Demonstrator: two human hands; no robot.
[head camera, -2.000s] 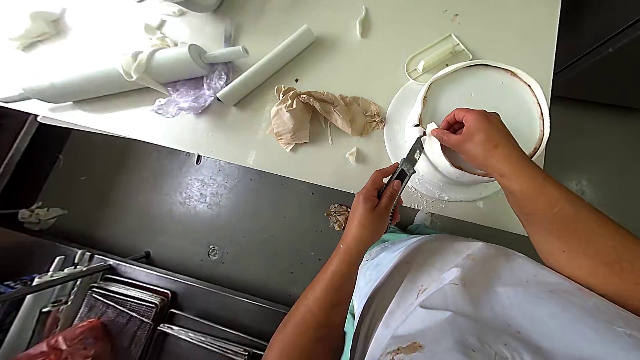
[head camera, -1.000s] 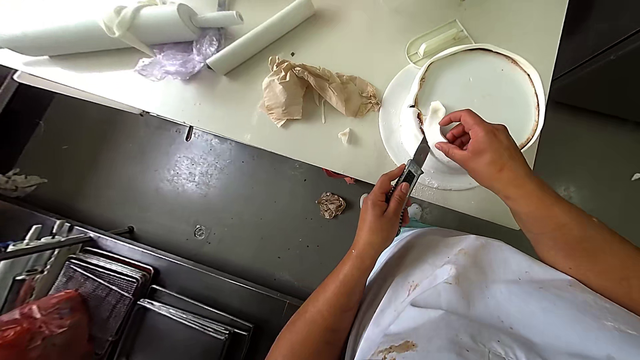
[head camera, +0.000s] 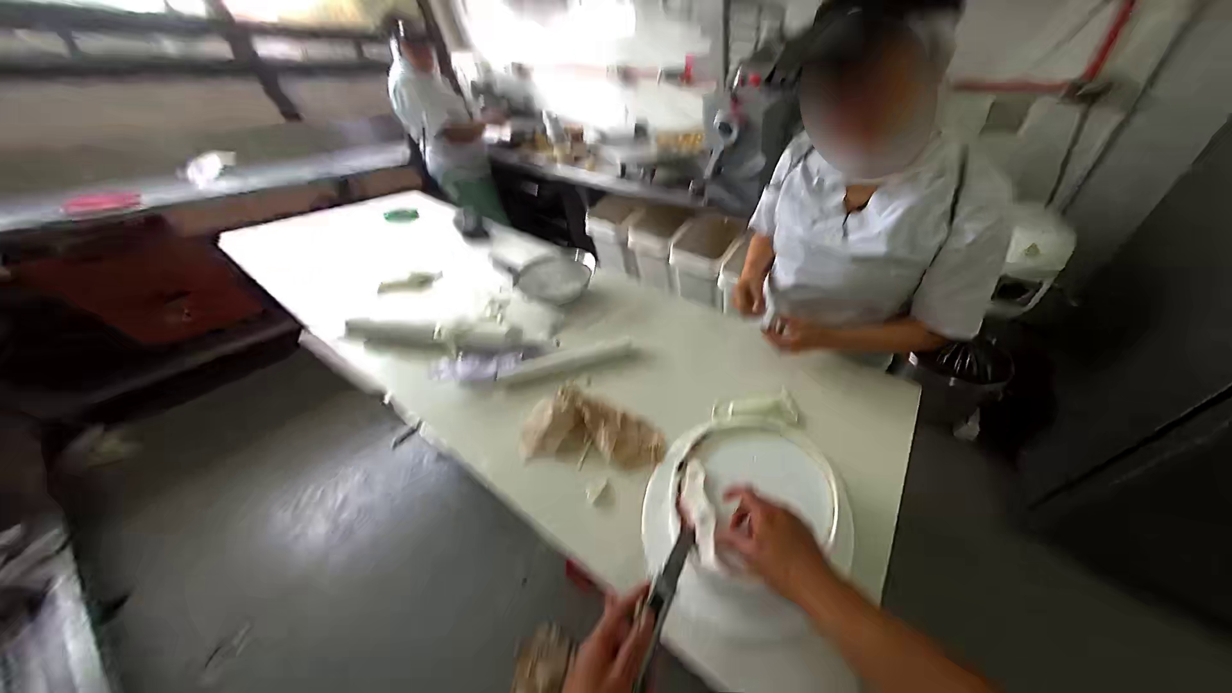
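Note:
My left hand (head camera: 616, 640) is closed around a utility knife (head camera: 664, 589), its blade pointing up to the near left rim of a round cake (head camera: 835, 486) with a white covering and a flat top board or disc. A loose white strip of the covering (head camera: 701, 510) lies along that rim, over the knife tip. At its right is my right hand (head camera: 770, 544), fingers bent; blur hides whether they touch the strip. Under the cake is a round white stand (head camera: 659, 525). A clear plastic smoother-like tool (head camera: 756, 409) lies behind the cake.
Crumpled brown paper (head camera: 592, 428), a white tube (head camera: 568, 361), a large rolling pin (head camera: 414, 332) and a metal bowl or sieve (head camera: 553, 277) are on the table (head camera: 385, 385). One person stands across the table, near the cake; another is farther back. Bins (head camera: 707, 245) stand behind.
The view has swung up, bringing two people into sight. The white strip beside my right hand shows longer along the rim than a second ago. The knife remains in my left hand.

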